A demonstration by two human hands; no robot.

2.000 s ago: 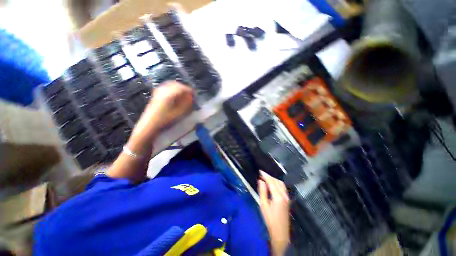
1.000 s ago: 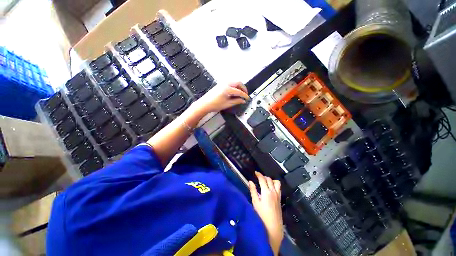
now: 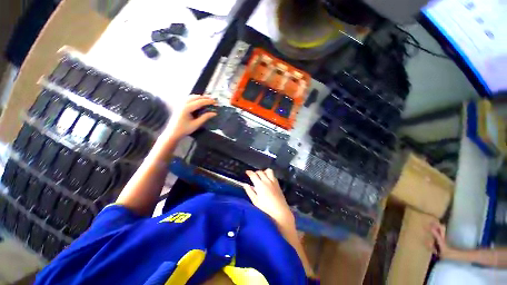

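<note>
The orange fixture [image 3: 270, 89] sits on the silver base plate, with three black housings [image 3: 269, 99] in its nearer row and pale, empty pockets in its farther row. A row of loose dark housings [image 3: 254, 137] lies just below the fixture. My left hand [image 3: 192, 116] is at the left end of this row, thumb and fingers around a dark piece; blur hides whether it grips it. My right hand [image 3: 268, 192] rests, fingers apart and with nothing visible in it, at the near edge of the black keyboard [image 3: 225, 161].
A filled clear tray [image 3: 83, 139] is at left, more trayed housings [image 3: 356, 122] at right. Several sample housings [image 3: 164, 40] lie on the white surface. A wide duct [image 3: 306, 22] hangs behind the fixture. Cartons [image 3: 419, 183], a monitor [image 3: 472, 39] and another person's hand [image 3: 439, 236] are at right.
The view has turned and shifted right, bringing the monitor and another person's hand into sight. My left hand moved from over the left tray to the loose row; my right hand stays near the keyboard.
</note>
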